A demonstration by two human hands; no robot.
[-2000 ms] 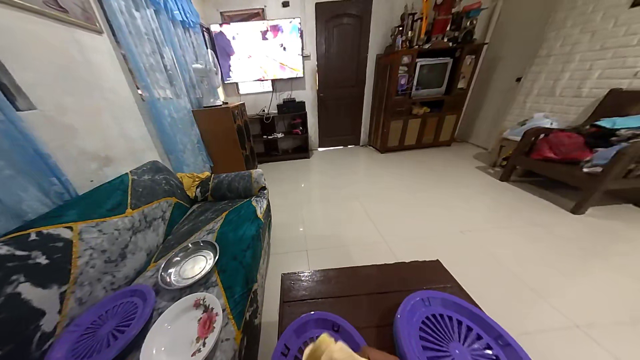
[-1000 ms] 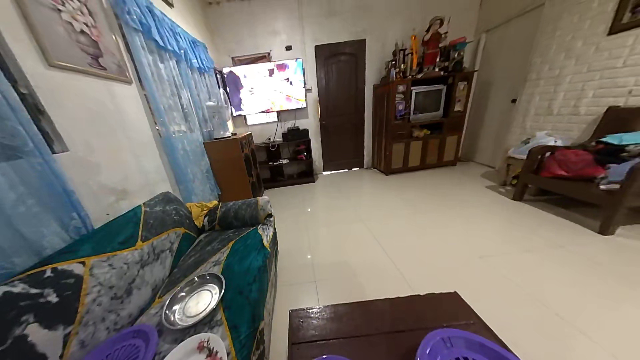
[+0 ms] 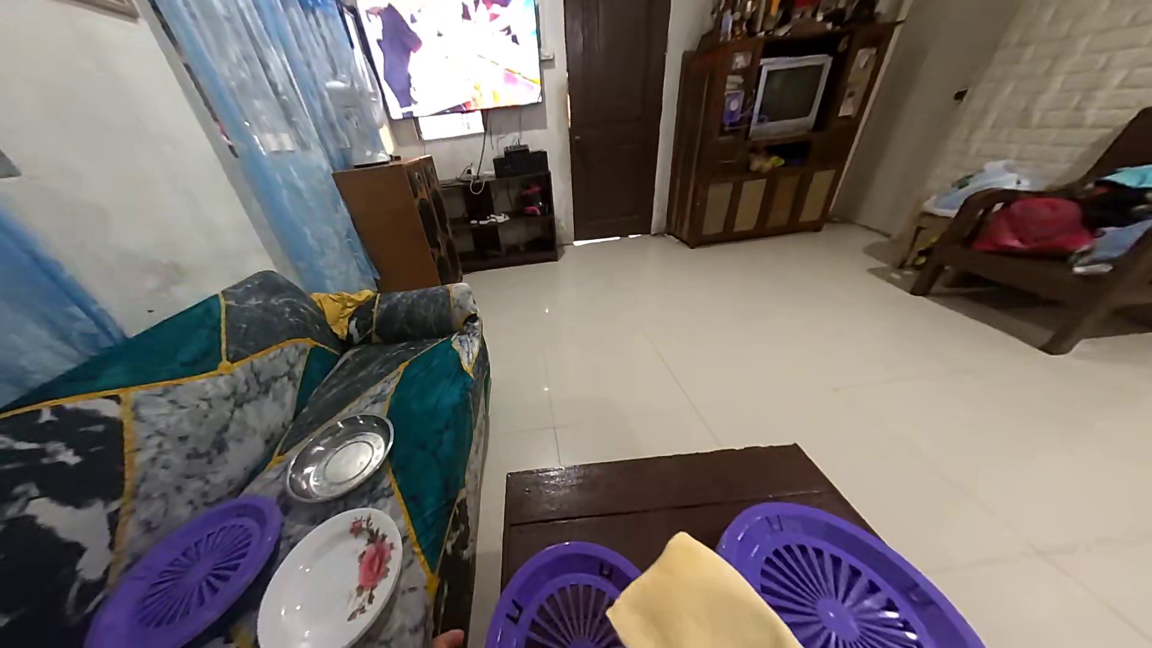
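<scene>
A fingertip of my left hand [image 3: 448, 638] shows at the bottom edge, beside the sofa's front edge; the rest of that hand is hidden. My right hand is out of view. A pale yellow cloth [image 3: 697, 598] rises from the bottom edge, between and partly over two purple plastic baskets [image 3: 562, 562] [image 3: 837, 616] at the dark wooden table [image 3: 657, 486]. What holds the cloth cannot be seen. On the sofa lie a round metal plate [image 3: 340, 457], a white oval plate with a rose pattern [image 3: 315, 585] and a purple slotted plastic basket or tray [image 3: 193, 571].
The patterned sofa [image 3: 207, 405] runs along the left side. Beyond the table spreads a tiled floor [image 3: 630, 360]. Further back stand a wooden speaker [image 3: 387, 225], a low shelf [image 3: 504, 225] and a cabinet [image 3: 765, 180]. A wooden armchair piled with clothes [image 3: 1035, 225] is at the right.
The yellow cloth, low between the purple baskets two seconds ago and out of view one second ago, now shows at the bottom. The view tilted up, then down again.
</scene>
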